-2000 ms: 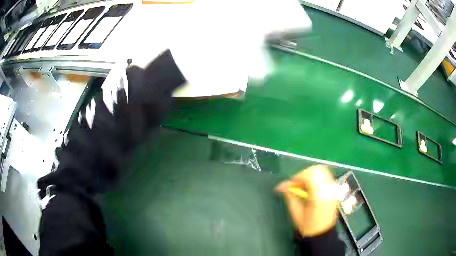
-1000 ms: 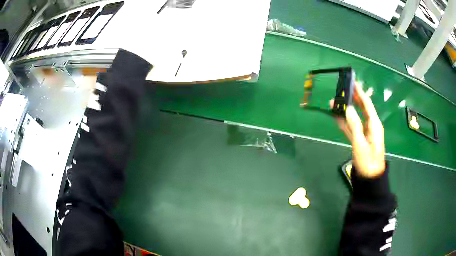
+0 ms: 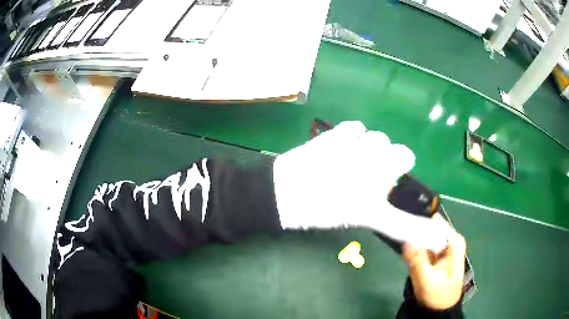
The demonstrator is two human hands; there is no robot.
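My left hand (image 3: 343,180), in a white glove, reaches across the bench and closes around a dark phone part (image 3: 413,196). The glove hides much of that part. My bare right hand (image 3: 437,271) grips the part's near end, fingertips touching the glove's thumb. A loose yellow three-lobed piece (image 3: 352,255) lies on the dark-green bench (image 3: 262,274) below the glove. Another phone frame (image 3: 470,279) lies on the bench, mostly hidden behind my right hand.
One frame (image 3: 491,157) with a yellow piece lies on the glossy green belt (image 3: 380,93). A dark item (image 3: 320,128) shows beyond the glove. A white board (image 3: 262,56) overhangs the belt, upper left, carrying phone parts. Crumpled clear film (image 3: 348,34) lies at the belt's far edge.
My left hand has come from behind the white board to the right hand. My right hand has lowered the frame it held from over the belt. Another phone part now shows on the board.
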